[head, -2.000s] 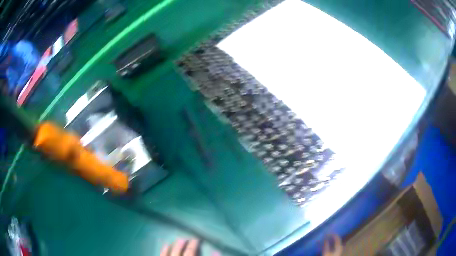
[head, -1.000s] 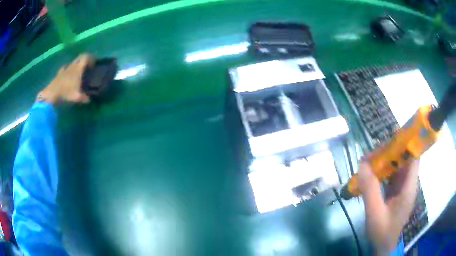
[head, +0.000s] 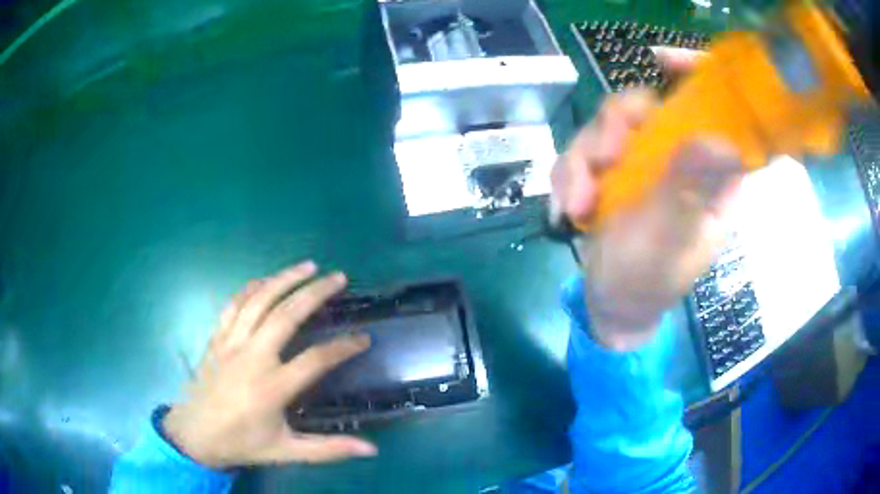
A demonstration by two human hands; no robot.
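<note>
A black rectangular housing (head: 425, 349) lies on the green mat near the front, with a glossy dark inner face turned up. My left hand (head: 261, 376) spans its left end, thumb along the near edge and fingers over the far edge and inner face. My right hand (head: 656, 203) is raised and blurred, wrapped around the orange electric screwdriver (head: 719, 106). The driver's bit points left, in the gap between the screw feeder and the housing, apart from both. A tiny bright speck shows near the bit tip; I cannot tell if it is a screw.
The white screw feeder (head: 482, 92) stands behind the housing, with its pick-up mechanism facing front. Circuit board panels (head: 728, 323) and a white sheet (head: 786, 241) lie at the right, partly behind my right arm. A cardboard box (head: 820, 362) is below the bench edge.
My left hand has come from the far left to the front, where the housing now lies under it. My right hand has raised the screwdriver closer to the camera. The view has shifted.
</note>
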